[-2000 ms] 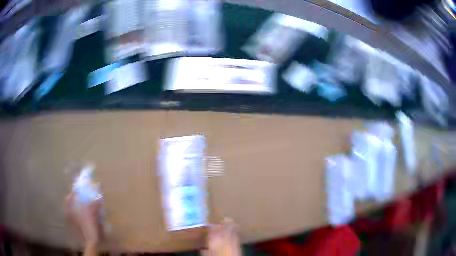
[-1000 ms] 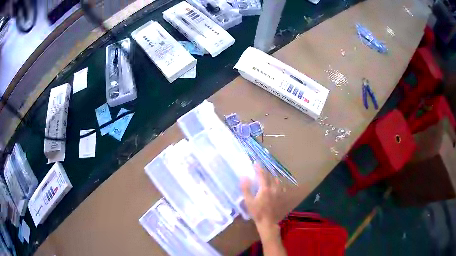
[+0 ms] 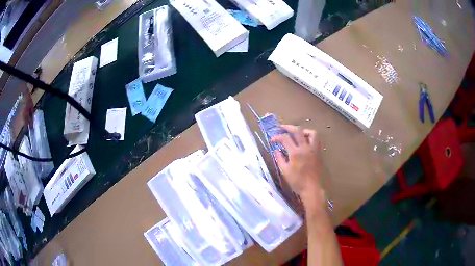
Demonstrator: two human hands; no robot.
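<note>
My right hand [image 3: 299, 158] reaches in from the bottom right. Its bent fingers are over small purple-blue pieces [image 3: 269, 123] beside thin sticks [image 3: 254, 111]; whether they grip one is hidden. Several translucent blister trays [image 3: 221, 122] lie overlapping just left of this hand, with pale slim parts showing in some. My left hand is out of the picture. A small pale bagged thing [image 3: 60, 260] is cut off at the bottom left edge.
A white retail box [image 3: 328, 80] lies beyond my hand. Blue-handled pliers [image 3: 426, 104] and thin blue strips [image 3: 429, 35] lie at the right. The green conveyor [image 3: 179, 98] carries boxes, trays and blue cards [image 3: 156, 102]. A red stool [image 3: 442, 153] stands beyond the bench.
My right hand has moved from the trays' right side up and right onto the purple-blue pieces. The view has shifted, and the rightmost filled tray now lies more fully in sight.
</note>
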